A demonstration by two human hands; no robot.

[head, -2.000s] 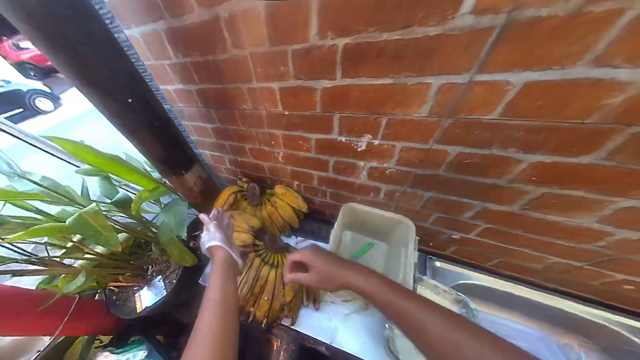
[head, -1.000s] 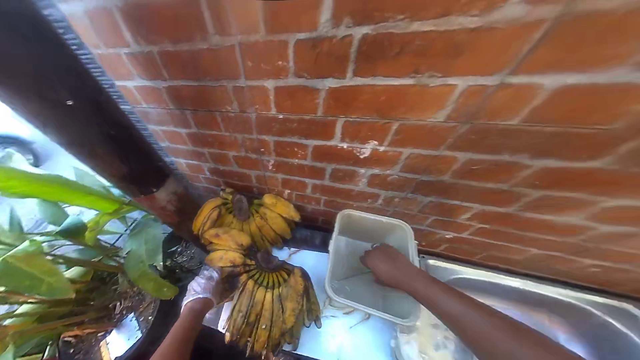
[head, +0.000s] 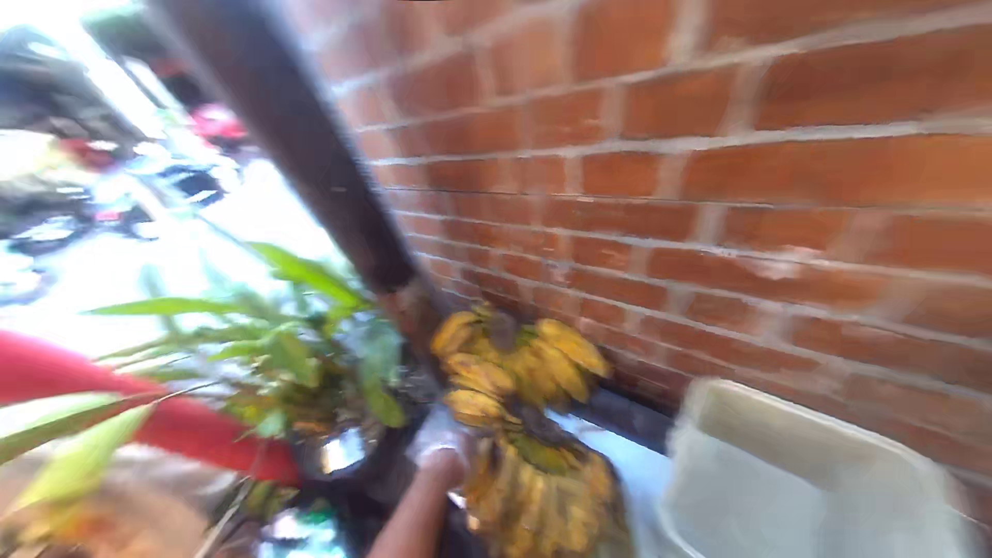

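Note:
My left hand (head: 440, 438), in a thin clear plastic glove, is at the left side of the nearer banana bunch (head: 550, 488); blur hides whether its fingers grip any fruit. Behind that bunch, against the brick wall, rests a second bunch of yellow bananas (head: 535, 360) with a dark cut stem. To the right of the bananas stands a whitish plastic tub (head: 775, 480), its inside partly in view. My right hand is out of the frame.
A brick wall (head: 775, 194) rises behind and to the right. A dark post (head: 325, 155) leans at the left, beside a potted leafy plant (head: 294, 356) and a red bar or tube (head: 209, 434). Blurred vehicles are beyond. A white surface (head: 620, 457) lies under the tub and bananas.
My right hand, over the bananas and then inside the tub in the earlier frames, has left the view. My left hand remains beside the nearer bunch. The view has swung left.

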